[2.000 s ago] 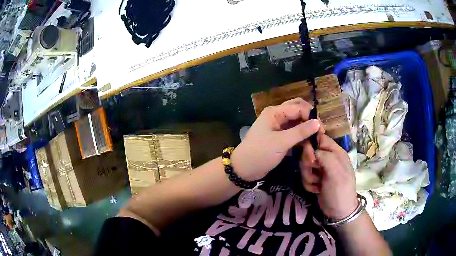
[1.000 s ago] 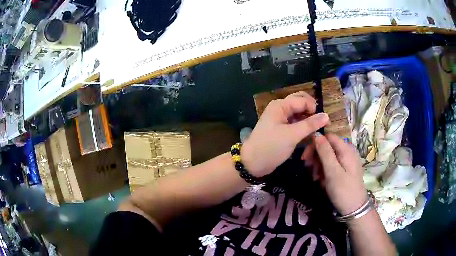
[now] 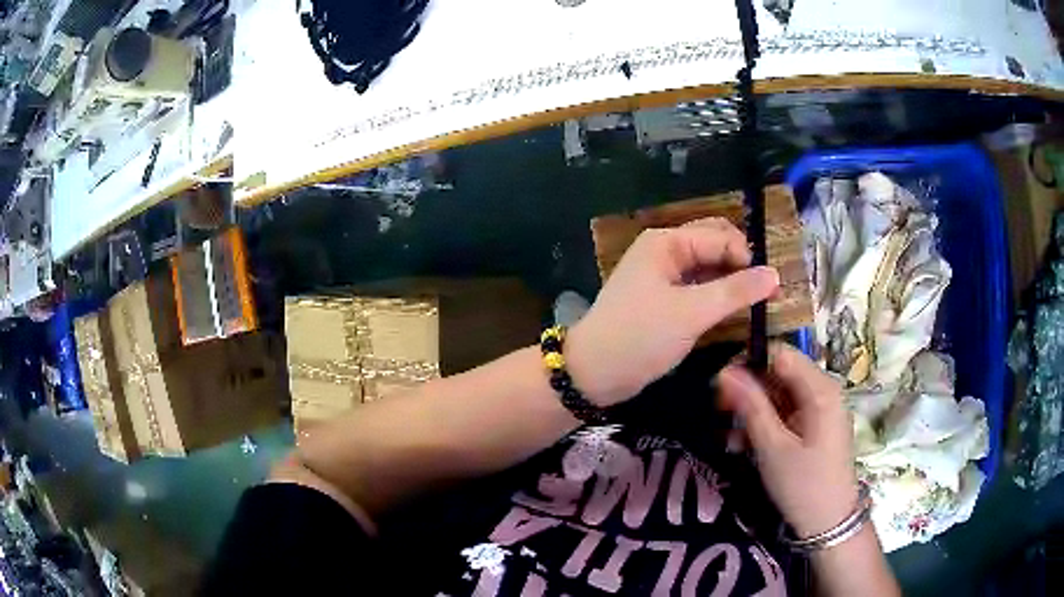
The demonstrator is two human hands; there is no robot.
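A narrow black fabric strip (image 3: 749, 140) runs from the top edge, across the white table, down to both hands. My left hand (image 3: 688, 292), with a beaded bracelet, pinches the strip between thumb and fingertips over the brown wooden board. My right hand (image 3: 799, 432), with a metal bangle, is just below and grips the strip near its lower visible part. The strip below my right hand is hidden against the black shirt. A tangled black strip bundle (image 3: 362, 35) lies on the white table (image 3: 490, 70).
A wooden board (image 3: 653, 222) is behind the hands. A blue basket (image 3: 992, 268) with crumpled cream fabric (image 3: 887, 280) is at right. Cartons (image 3: 362, 350) and an orange-edged crate (image 3: 214, 286) stand at left. A cream-white machine (image 3: 140, 82) is at upper left. Green floral fabric (image 3: 1038, 373) is far right.
My right hand has moved down from my left, and more strip shows between them. Both hands and the strip sit slightly further right in view than two seconds ago.
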